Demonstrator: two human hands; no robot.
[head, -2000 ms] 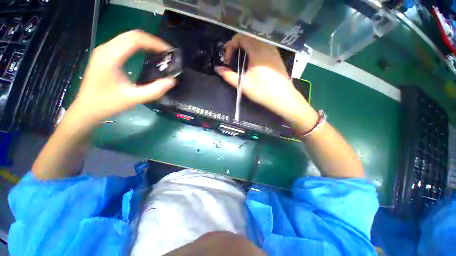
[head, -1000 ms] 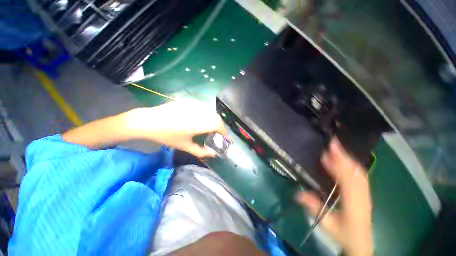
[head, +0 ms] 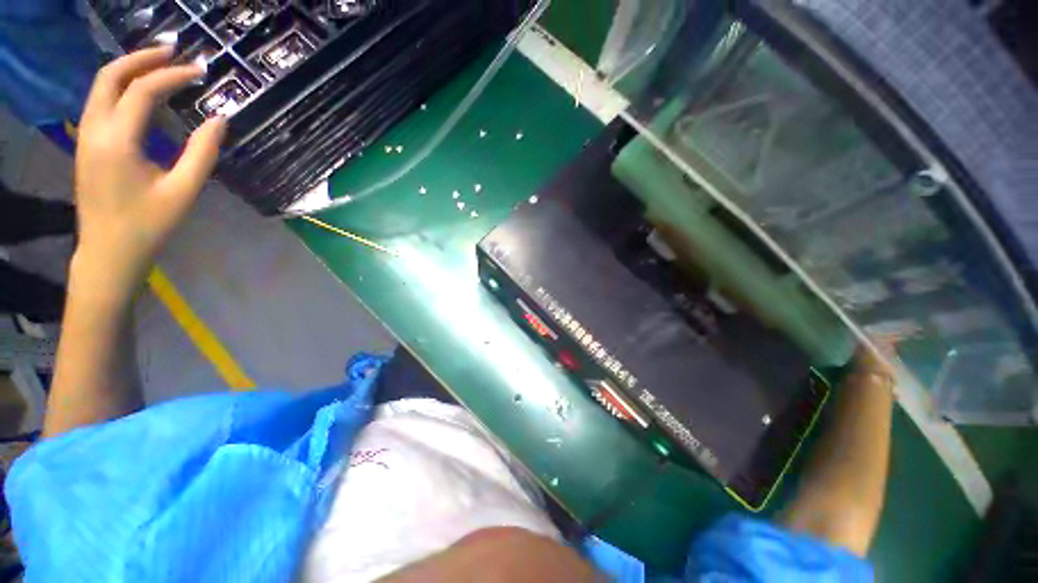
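Note:
My left hand (head: 142,154) is over the stacked black parts tray (head: 330,103) at the upper left. Its thumb and fingers are apart beside a watch housing (head: 223,100) that sits in a near corner pocket. My right hand (head: 882,355) is at the far right, at the edge of the clear cover (head: 785,171); its fingers are small and blurred, and I cannot tell what they hold. The flat black fixture box (head: 592,296) lies in the middle, with its pale lettering towards me. The dark holder (head: 683,279) on it is blurred, and I cannot make out a watch there.
White flecks (head: 461,202) lie on the green mat left of the box. A thin yellow strip (head: 342,232) lies at the bench's left front. A bright green edge (head: 810,438) runs along the box's right end. A clear strip curves beside the tray.
My left hand has moved from the bench front up to the tray, and the housing has left its grip. My right hand has moved from the box front to the far right. The view has shifted slightly.

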